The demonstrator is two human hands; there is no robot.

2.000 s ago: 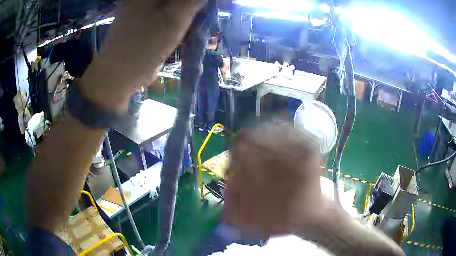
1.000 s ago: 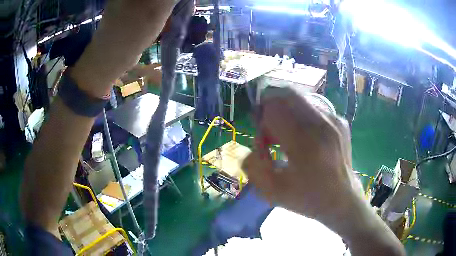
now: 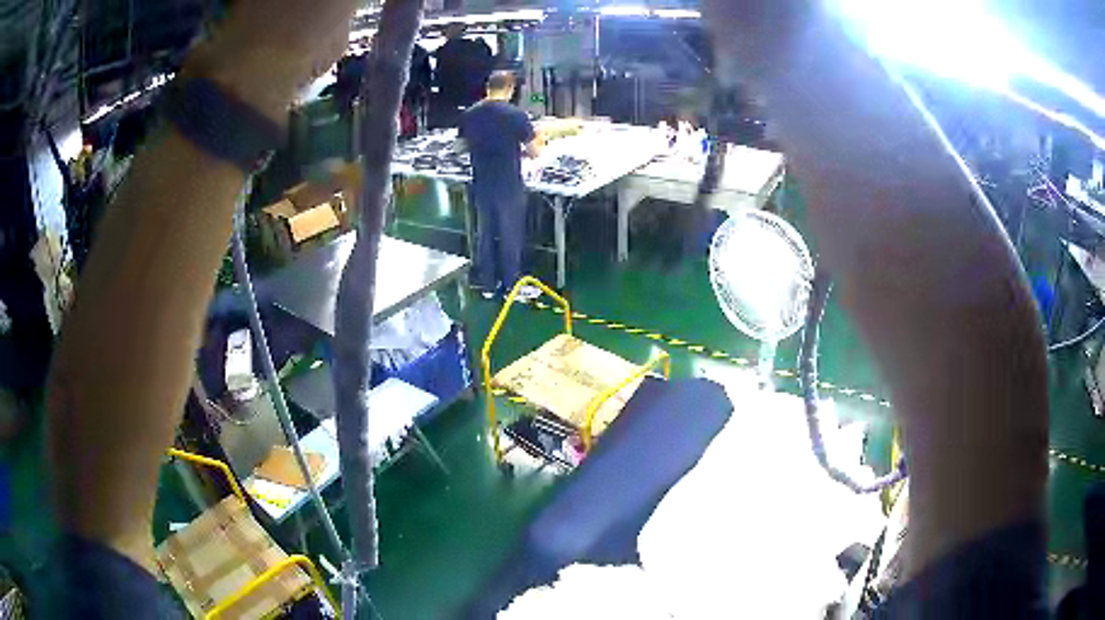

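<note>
My left forearm, with a dark wristband, rises at the left and my right forearm rises at the right. The top edge cuts both off and neither hand shows. A thick grey wrapped steam hose (image 3: 355, 303) hangs just right of my left arm, with a thinner pale cable (image 3: 269, 351) beside it. They meet at a tied spot near the bottom. A blurred dark strip (image 3: 715, 151) hangs beside my right forearm; what holds it is hidden. Below lie a dark navy padded ironing table (image 3: 642, 466) and an overexposed white garment pile (image 3: 763, 497).
A yellow-handled trolley (image 3: 564, 375) stands ahead, another (image 3: 230, 557) at lower left. A white pedestal fan (image 3: 761, 273) stands behind the garments. Another grey hose (image 3: 814, 400) loops beside my right arm. A person (image 3: 497, 182) stands at a far worktable (image 3: 606, 170). A metal-topped table (image 3: 364, 279) is at left.
My right hand, earlier before the camera with something reddish in its fingers, has gone up out of the picture. The navy table now shows. The thick hose has shifted slightly left at its top.
</note>
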